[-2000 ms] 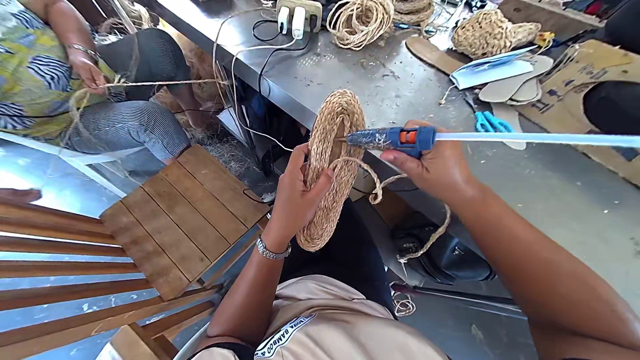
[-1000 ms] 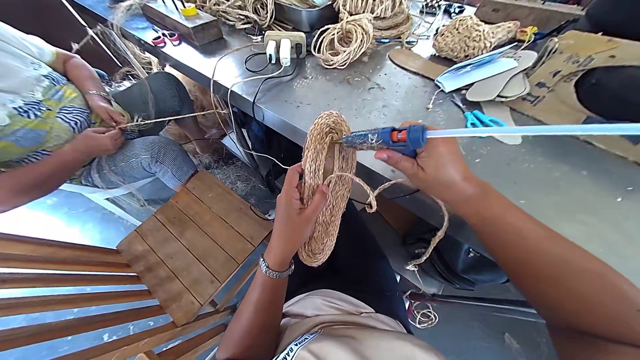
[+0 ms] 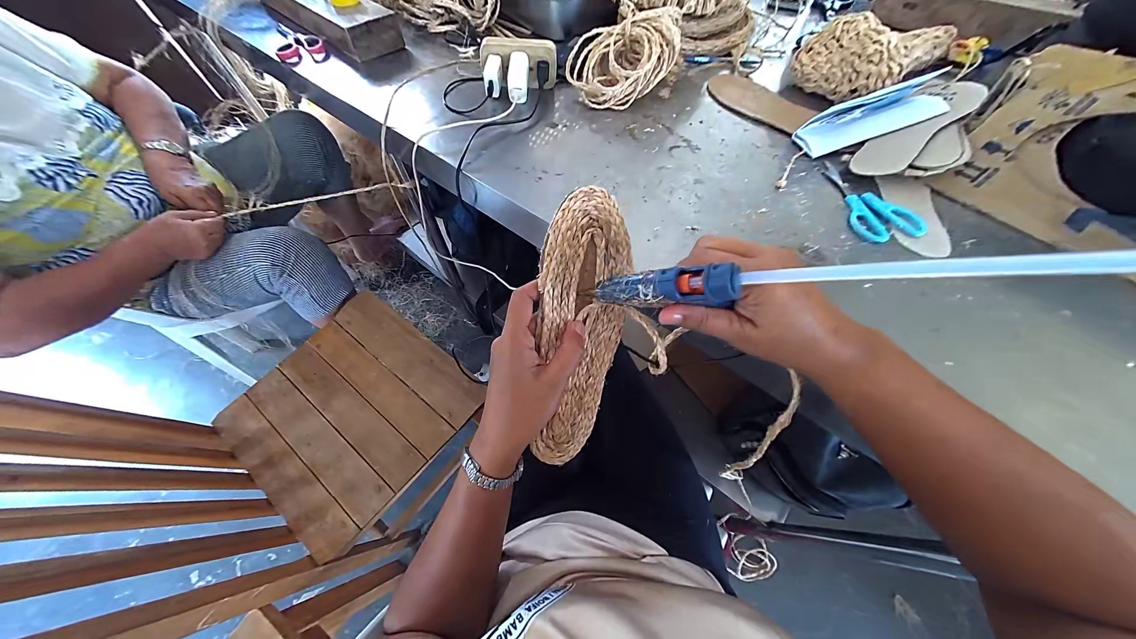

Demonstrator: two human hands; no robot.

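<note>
My left hand [image 3: 532, 373] grips a shoe sole covered with braided natural fibre [image 3: 568, 399], held upright over my lap. A narrow uncoiled strip shows near its upper middle. My right hand [image 3: 772, 306] holds a blue hot glue gun [image 3: 670, 286], its nozzle at that strip. A long translucent glue stick [image 3: 932, 266] juts out of the gun's back to the right. From the sole, the loose end of the braid [image 3: 781, 422] loops under my right hand and hangs down past the table edge.
The metal table [image 3: 657, 164] bears blue-handled scissors [image 3: 874, 217], cut insoles [image 3: 919, 133], cardboard [image 3: 1021, 169], coiled braid [image 3: 626, 58] and a power strip [image 3: 517, 62] with cables. At left stands a wooden slatted chair [image 3: 355, 426]; beyond it a seated person [image 3: 115, 186] holds a fibre strand.
The nozzle stays at the sole's inner strip. The sole is held a little more upright than two seconds ago. The other person's two hands are now together on the strand.
</note>
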